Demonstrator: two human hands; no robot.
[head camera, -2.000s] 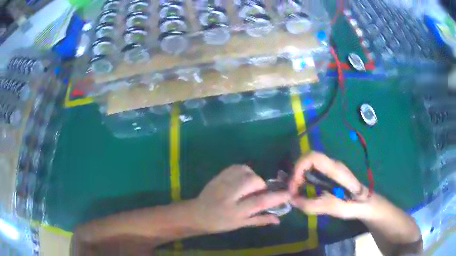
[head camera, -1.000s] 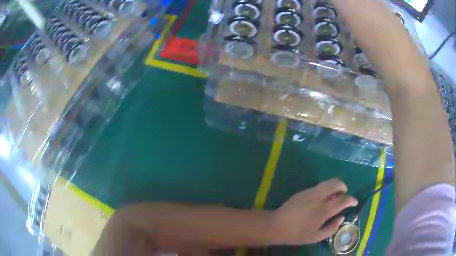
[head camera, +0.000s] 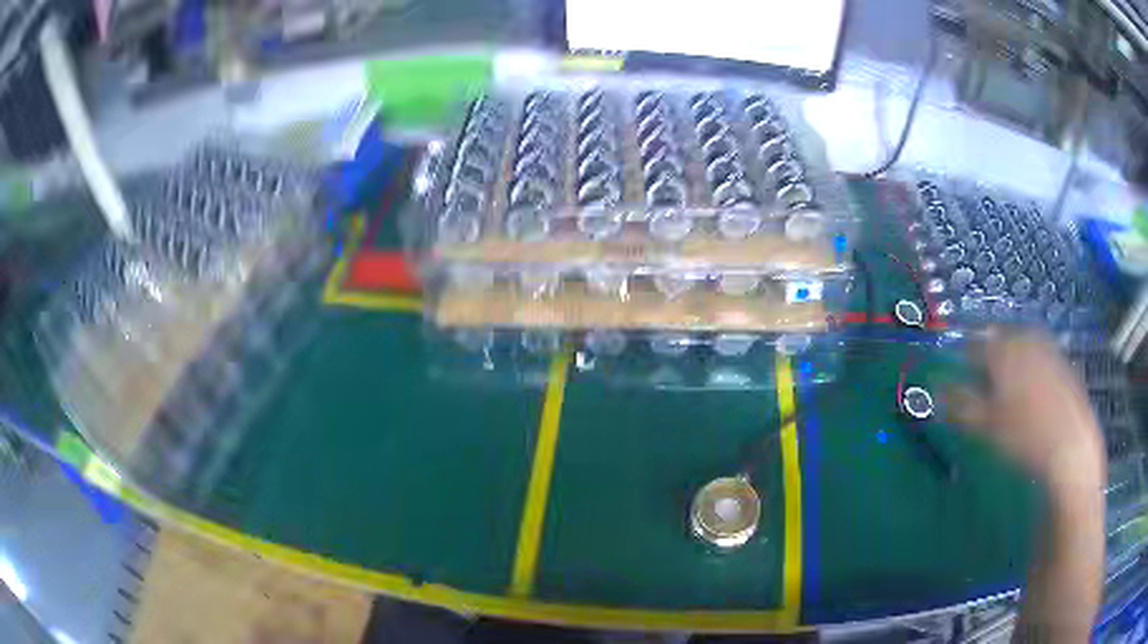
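Observation:
My right hand (head camera: 1032, 403) is at the right of the green mat, blurred, its fingers beside a loose round part (head camera: 918, 403); whether it grips anything cannot be told. My left hand is out of the picture. A second round part (head camera: 909, 312) lies farther back, near the red tape. The gold-coloured round fixture (head camera: 726, 510) stands on the mat left of the right yellow line, with a dark cable behind it. The dark test probe (head camera: 934, 453) lies on the mat left of my right hand.
A stack of clear trays (head camera: 630, 264) with rows of round parts and cardboard layers stands at the mat's back. More filled trays stand left (head camera: 164, 302) and back right (head camera: 1007, 258). A screen (head camera: 705, 32) is behind. Brown cardboard (head camera: 239, 598) is at the front left.
The view has lifted and turned right. My left hand has left the fixture and the picture. My right arm, earlier across the tray stack, is now at the mat's right side.

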